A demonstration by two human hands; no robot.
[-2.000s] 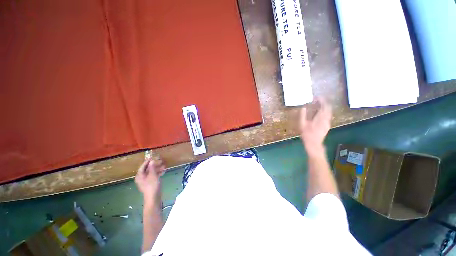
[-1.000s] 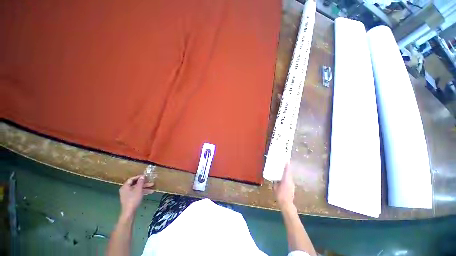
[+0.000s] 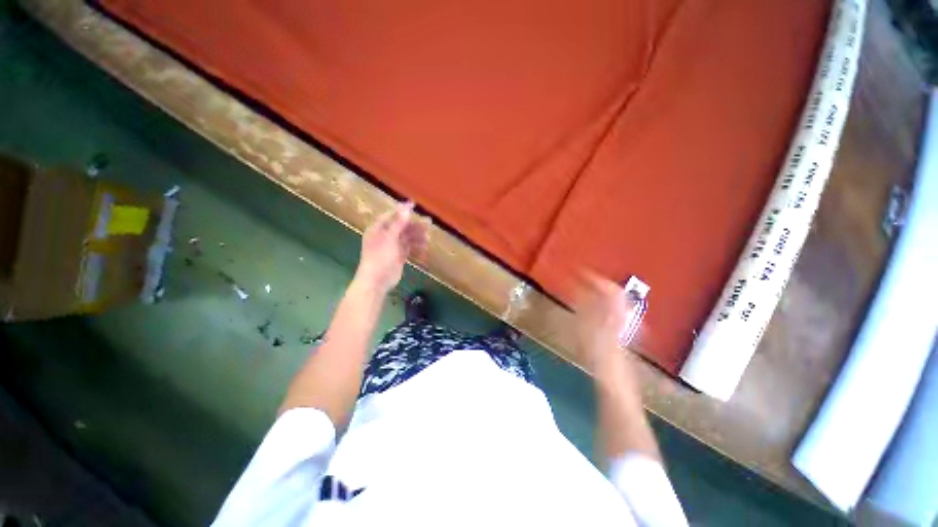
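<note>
The rust-orange cloth [image 3: 442,113] lies on the table, with a slanting crease and a dark line along its near edge. My left hand [image 3: 394,247] is at the table rim, fingertips at the cloth edge, fingers apart, with nothing visible in it. My right hand [image 3: 605,314] is blurred beside the small white block [image 3: 635,309] and partly hides it; whether it grips the block is not clear. The printed white roll [image 3: 771,237] lies along the cloth's right end. A small clear scrap [image 3: 517,299] lies on the table rim between my hands.
White and bluish paper rolls [image 3: 874,381] lie at the right, cut off by the picture's edge. A small metallic item [image 3: 894,211] is beside them. The worn brown table rim [image 3: 278,154] runs diagonally. An open cardboard box [image 3: 51,242] stands on the green floor at left.
The view has turned and shifted left. My left hand has left the clear scrap and moved left along the rim. My right hand has moved from the printed roll's end to the white block.
</note>
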